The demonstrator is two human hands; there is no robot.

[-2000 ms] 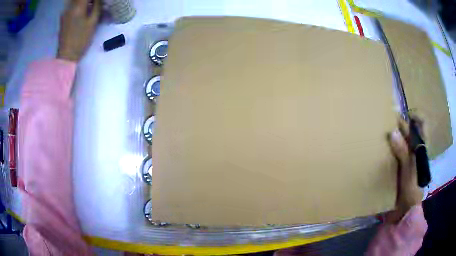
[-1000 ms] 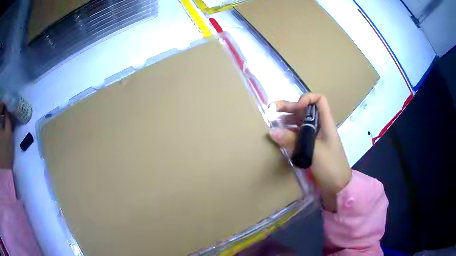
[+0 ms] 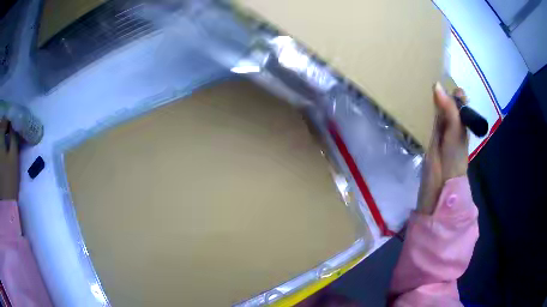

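Observation:
A clear plastic tray [image 3: 288, 51] with a brown cardboard sheet [image 3: 360, 42] on top is tilted and partly blurred at the upper right, cut off by the top edge. My right hand [image 3: 447, 129] is at its right side, with a black marker [image 3: 472, 120] held in it and pointing out to the right. Another cardboard sheet [image 3: 204, 204] lies in front, with clear tray edges around it. My left hand [image 3: 7, 150] is at the far left, cut off by the picture edge beside a small bottle [image 3: 29, 125]; its grip cannot be told.
A small black piece [image 3: 36, 167] lies on the white table [image 3: 45, 210] below the bottle. A stack of clear trays [image 3: 90, 45] with a brown sheet stands at the upper left. Red tape [image 3: 357, 174] runs between the front tray and the tilted one. Yellow tape [image 3: 324, 288] marks the front edge.
My right hand has moved right and up from the front tray's edge, marker still in it. A tray with cardboard now covers the upper right; another cardboard sheet shows in front. My left hand has barely moved.

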